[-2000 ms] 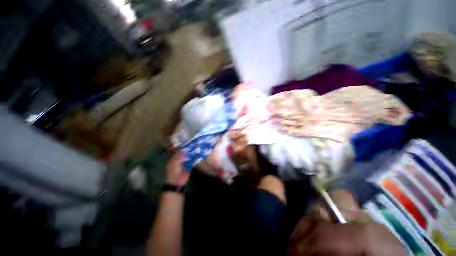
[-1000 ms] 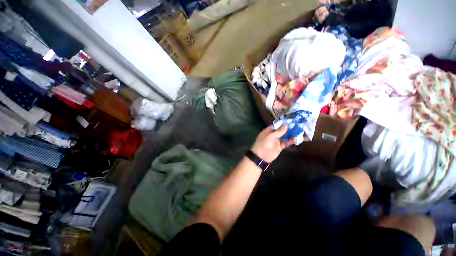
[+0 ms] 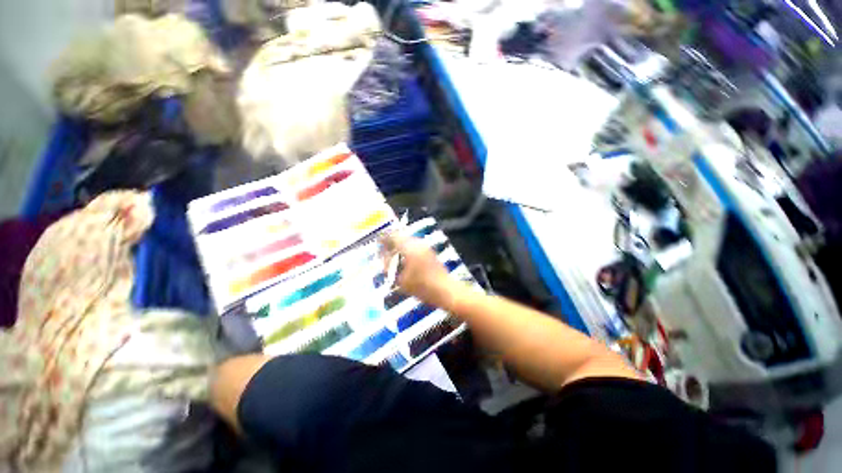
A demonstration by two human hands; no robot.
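A thread shade card lies open beside my knee. Its upper board (image 3: pixel 291 226) has purple, pink, orange, red and yellow fringes. Its lower board (image 3: pixel 318 316) has green, teal, blue and dark fringes. My right hand (image 3: pixel 420 270) is over the right part of the lower board, fingers pointing to its upper edge. A small pale shape shows at the fingertips; I cannot tell whether it is held. My left hand is not in view.
Floral print fabric (image 3: pixel 78 254) is draped at left. Cream cloth (image 3: pixel 309 78) lies by blue crates (image 3: pixel 392 139). At right stand a white, blue-edged machine table (image 3: pixel 526 120) and a sewing machine (image 3: pixel 766 268), with black-handled scissors (image 3: pixel 620 282) nearby.
The view has swung right, from the box of fabric and green sacks to the shade card. My left hand with the blue-and-white cloth has left the picture; my right hand now shows over the card.
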